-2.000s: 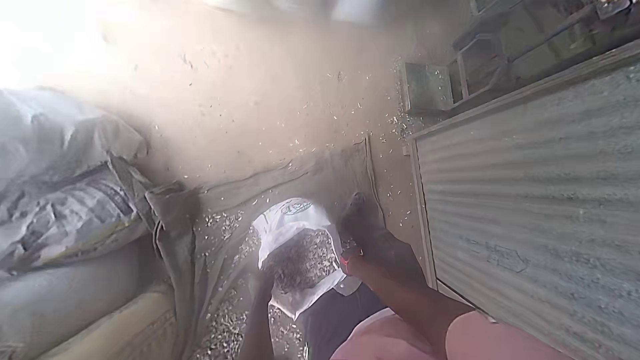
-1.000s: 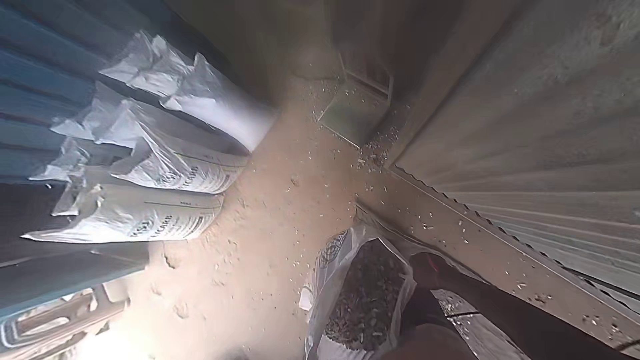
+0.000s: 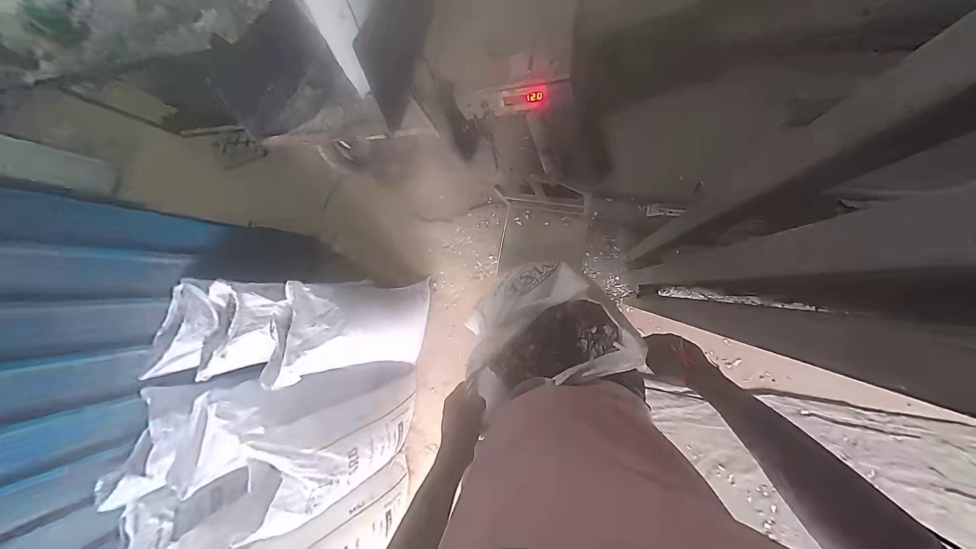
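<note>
An open white woven sack [image 3: 534, 293] bearing print stands against the front of my body, with dark loose material [image 3: 564, 335] inside. My left hand [image 3: 463, 408] grips the sack's rim on the left side. My right hand [image 3: 675, 358], with a red band at the wrist, is closed on the rim at the right. Beyond the sack, a flat metal platform [image 3: 541, 236] with a low frame behind it sits on the floor. Above it a red digital display [image 3: 534, 97] glows.
Filled white sacks [image 3: 358, 320] are stacked on the left beside a blue corrugated wall [image 3: 69, 328]. Pale scraps litter the dusty floor [image 3: 446, 297]. Dark machinery or beams [image 3: 801, 152] stand at the upper right, and a cloth sheet [image 3: 862, 457] lies at the lower right.
The view has swung strongly, and the platform is now straight ahead with a lit display above it. The sack has moved along with me, away from the ground sheet where it was two seconds ago.
</note>
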